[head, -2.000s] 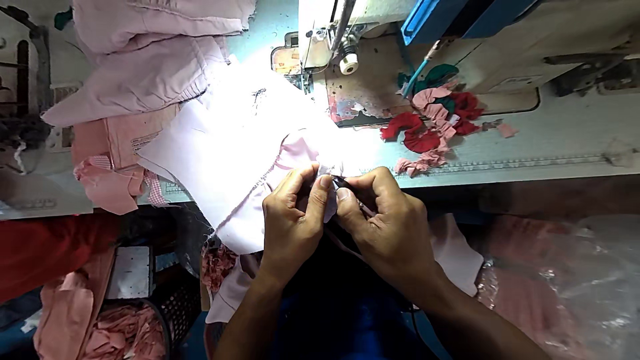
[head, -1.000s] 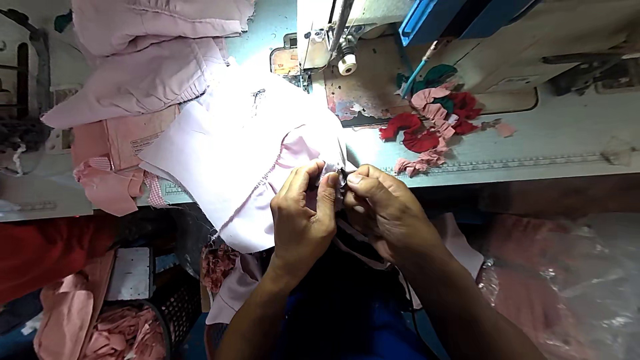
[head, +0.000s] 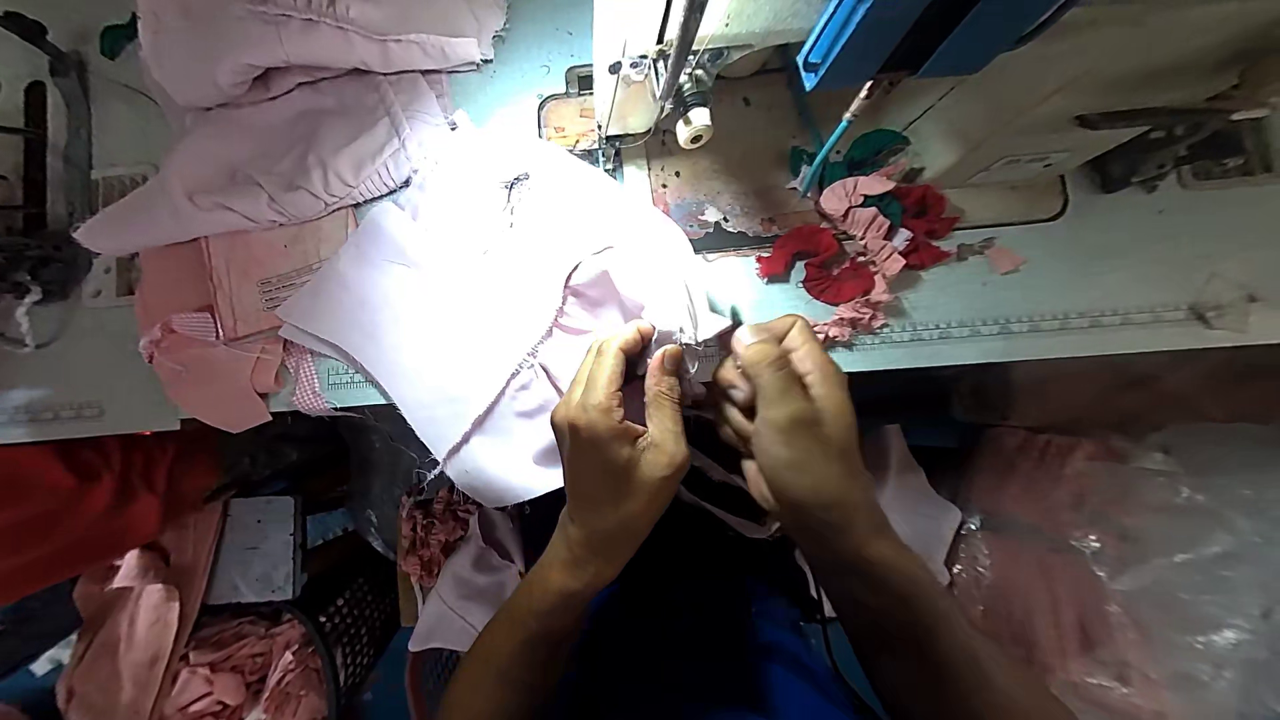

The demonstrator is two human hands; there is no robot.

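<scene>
A pale pink fabric piece (head: 480, 300) with a gathered seam lies over the table's front edge, brightly lit by the lamp. My left hand (head: 625, 440) pinches a bunched edge of it between thumb and fingertips. Just to the right, my right hand (head: 795, 410) is blurred, its fingers curled, with a small dark thing at the fingertips that is too blurred to name. Whether cloth or thread is also in that hand cannot be told. The sewing machine's needle area (head: 610, 150) is beyond the fabric.
Pink gathered pieces (head: 290, 150) are piled at the back left. Red, pink and green scraps (head: 865, 240) lie right of the machine, behind a ruler strip (head: 1030, 325). Below left stands a black plastic basket (head: 350, 620) of pink cloth; clear plastic bags (head: 1130, 570) are at the lower right.
My right hand has moved a little to the right, away from my left hand, and a gap now shows between them. My left hand still pinches the fabric.
</scene>
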